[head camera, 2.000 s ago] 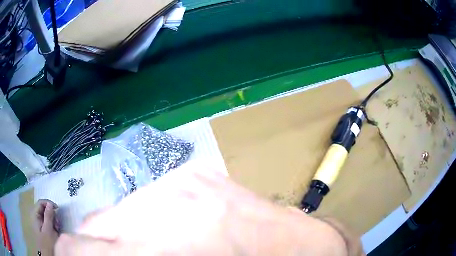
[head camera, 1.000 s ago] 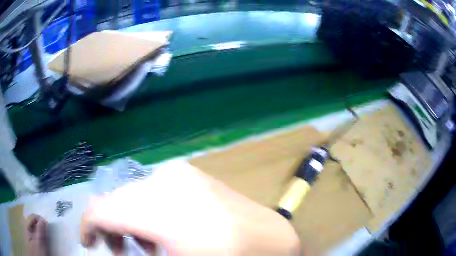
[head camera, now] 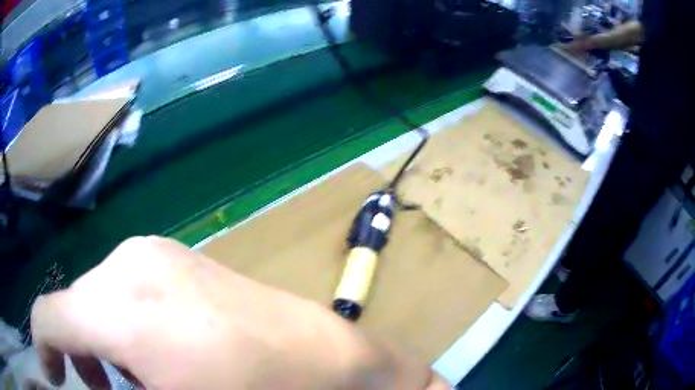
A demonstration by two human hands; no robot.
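My right hand (head camera: 175, 312) is large and overexposed at the lower left, back of the hand up, with its fingers curled down. Its fingertips are cut off or hidden, so I cannot tell whether it holds anything. A little clear plastic with shiny bits (head camera: 114, 375) shows under the fingers. The electric screwdriver (head camera: 358, 270), with cream-yellow grip and black ends, lies untouched on a brown cardboard sheet (head camera: 427, 282), right of my hand. My left hand is out of the picture.
A stained cardboard sheet (head camera: 495, 183) lies at the right, before a digital scale (head camera: 549, 95). The green belt (head camera: 251, 145) runs behind the bench. Stacked cardboard (head camera: 65, 141) is at the left. A person in dark clothes (head camera: 610, 190) stands at the right.
The view has swung right, so bench things have shifted left and the scale and a person now show. My left hand has left the picture. The screwdriver still lies on the cardboard.
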